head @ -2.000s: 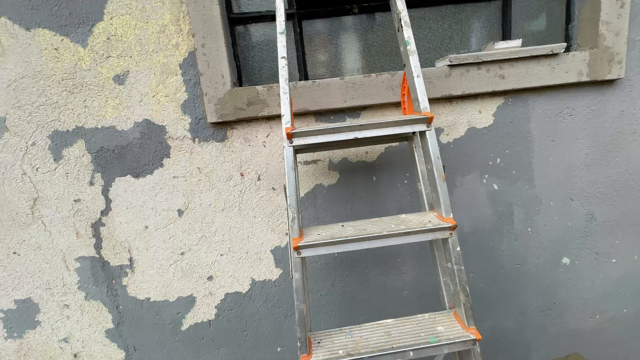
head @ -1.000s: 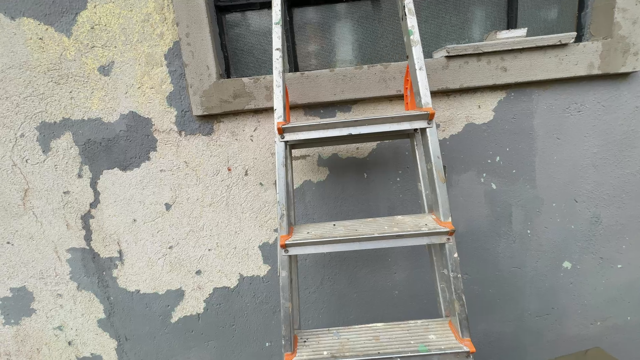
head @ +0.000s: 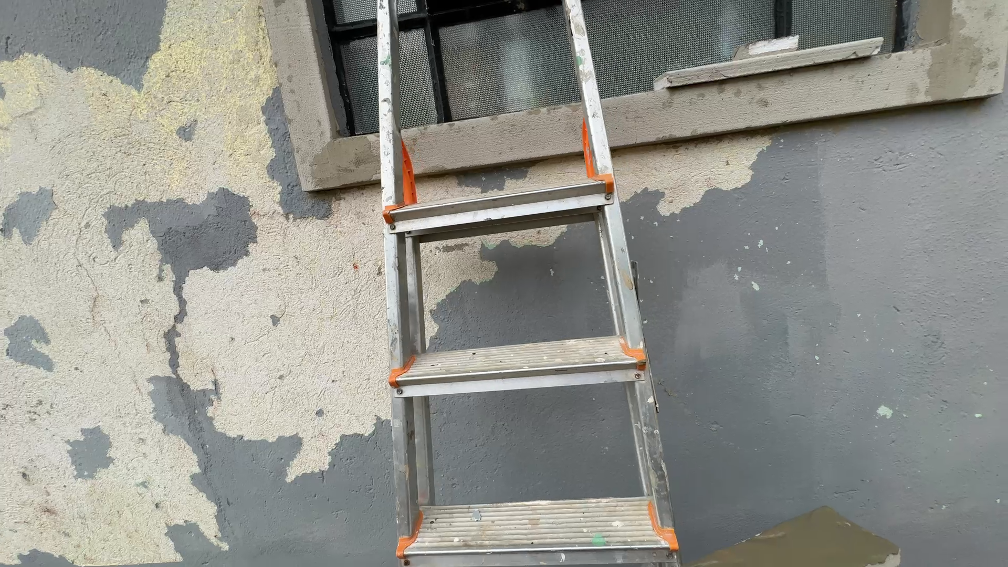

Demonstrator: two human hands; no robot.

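Neither my left hand nor my right hand is in view. An aluminium stepladder [head: 520,362] with orange plastic corner pieces stands in the middle, in front of a wall. Paint specks mark its rails and its ribbed treads, with a green spot on the lowest visible tread [head: 535,526]. The ladder's top and feet are outside the frame. Behind its upper rails is a window with dark metal bars and textured glass [head: 512,67]. A whitish, narrow board [head: 772,63] lies on the right part of the sill, with a small pale piece beside it.
The wall [head: 787,354] is grey on the right; on the left, large patches of cream and yellowish surface [head: 291,354] show through peeled paint. A concrete frame [head: 504,142] surrounds the window. At the bottom right edge is a brownish, flat-looking surface [head: 811,543] that I cannot identify.
The brownish surface at the bottom right shows more than before. The ladder and the board have not plainly moved.
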